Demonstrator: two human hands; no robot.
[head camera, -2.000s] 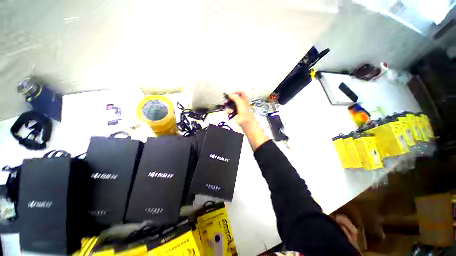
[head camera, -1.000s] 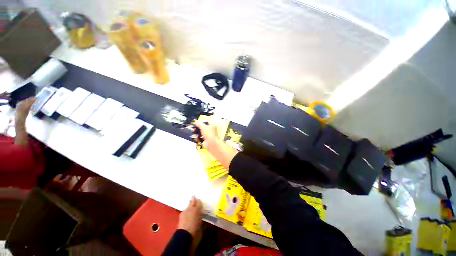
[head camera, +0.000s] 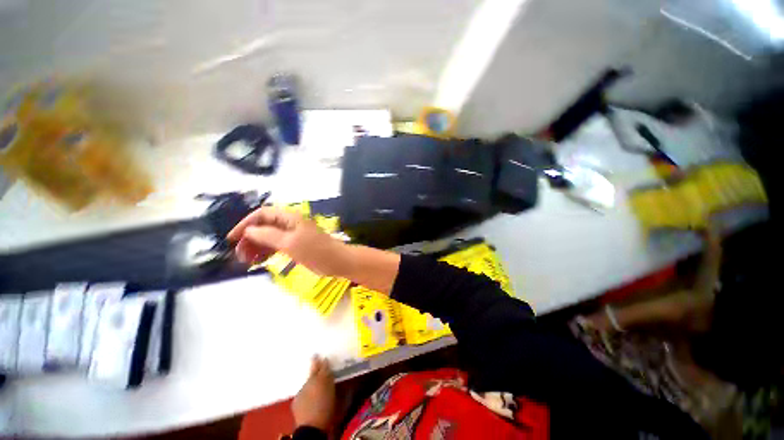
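Observation:
My right hand (head camera: 279, 243) reaches over the yellow printed cards (head camera: 322, 288), which lie in a fanned pile. Its bent fingertips are beside a tangled pile of black cords (head camera: 228, 210). Blur hides whether they hold anything. My left hand (head camera: 316, 395) is at the table's front edge, partly cut off from view, with its fingers unclear. Black retail boxes (head camera: 382, 185) stand in a row behind my right forearm. Yellow retail boxes (head camera: 378, 322) stand in front of them, partly covered by my sleeve.
White trays (head camera: 64, 331) lie in a row at left, before a dark mat (head camera: 103, 253). Tape rolls (head camera: 77, 146), a black strap (head camera: 247, 148) and a blue bottle (head camera: 285, 112) are at the back. More yellow boxes (head camera: 701, 202) stand at right near another person's arm (head camera: 662, 309).
My right hand has moved from the cords behind the black boxes to the yellow cards and cord pile at left. My left hand has come into view. The view turned left, then partly back right.

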